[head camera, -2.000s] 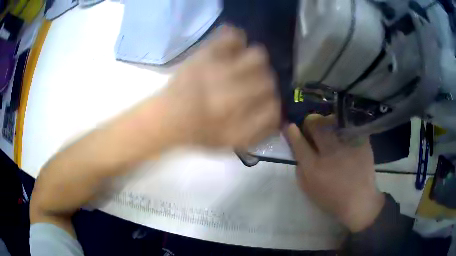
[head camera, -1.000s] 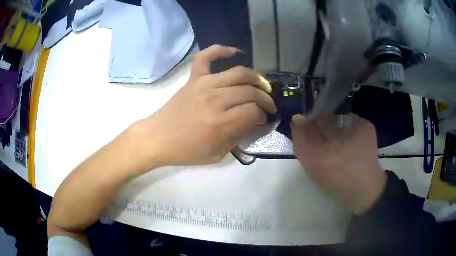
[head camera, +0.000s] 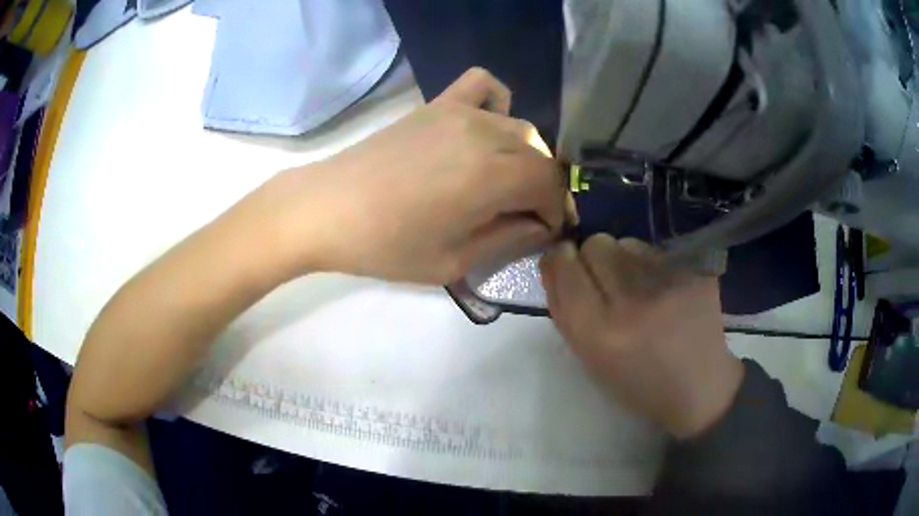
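A dark fabric panel (head camera: 761, 264) lies under the grey-white sewing machine head (head camera: 685, 81), and dark cloth also runs up behind my left hand. My left hand (head camera: 453, 186) is bare, fingers bent, with its fingertips on the dark cloth edge left of the needle area. My right hand (head camera: 645, 323) is bare, close below the machine head, its thumb and fingers pinching the near edge of the dark cloth. The fingertips of both hands nearly meet. The needle itself is hidden. The shiny needle plate (head camera: 514, 281) shows between the hands.
A pale grey-blue panel (head camera: 302, 66) lies on the white table (head camera: 333, 333) at the upper left. Ruler markings run along the front edge. A yellow-orange strip (head camera: 45, 191) borders the left side. A dark blue tool (head camera: 844, 302) lies at right.
The view has shifted relative to the machine and table. My left fingers have closed in from a more spread pose, and my right hand has moved closer to them.
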